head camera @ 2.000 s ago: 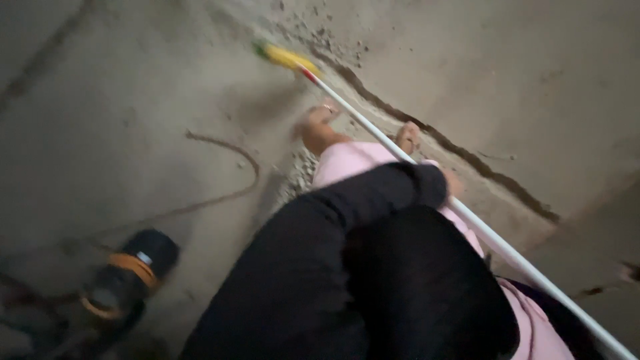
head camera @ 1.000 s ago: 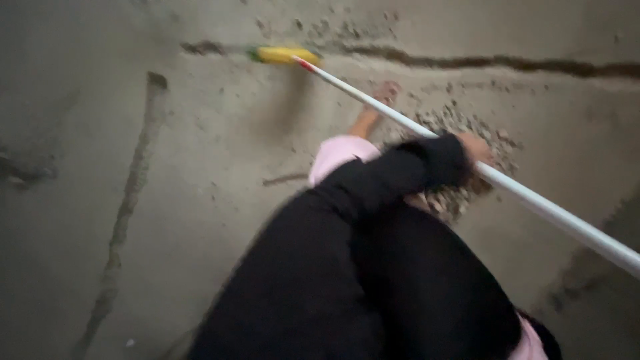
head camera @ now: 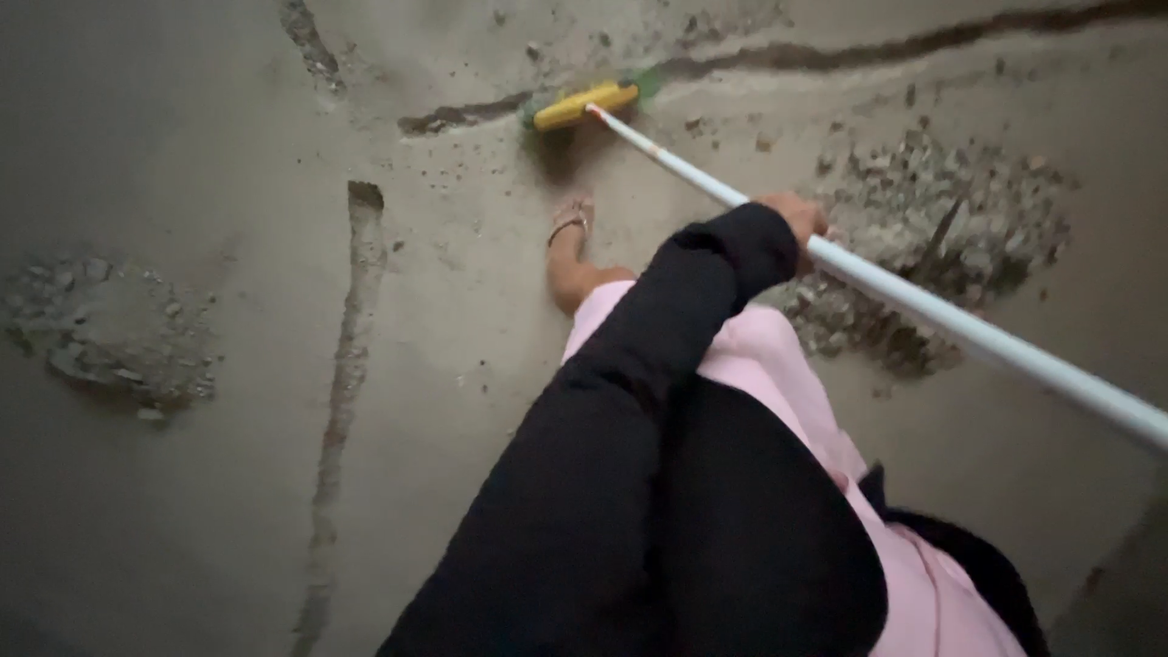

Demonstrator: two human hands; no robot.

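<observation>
My left hand (head camera: 796,224), at the end of a black sleeve, is closed around the white pole (head camera: 958,324) of a push broom. The pole slopes from the right edge up to the yellow broom head (head camera: 587,105), whose green bristles lie on the concrete floor beside a rough channel (head camera: 803,57). My right hand is out of view; part of another black sleeve (head camera: 976,547) shows at lower right, beside pink clothing.
Rubble lies in a heap (head camera: 949,219) right of my left hand and in another heap (head camera: 119,328) at far left. A second channel (head camera: 342,365) runs down the floor on the left. My sandalled foot (head camera: 573,219) is below the broom head.
The view has turned, and the orange and black object at lower left two seconds ago is out of view. My left hand has stayed closed on the pole.
</observation>
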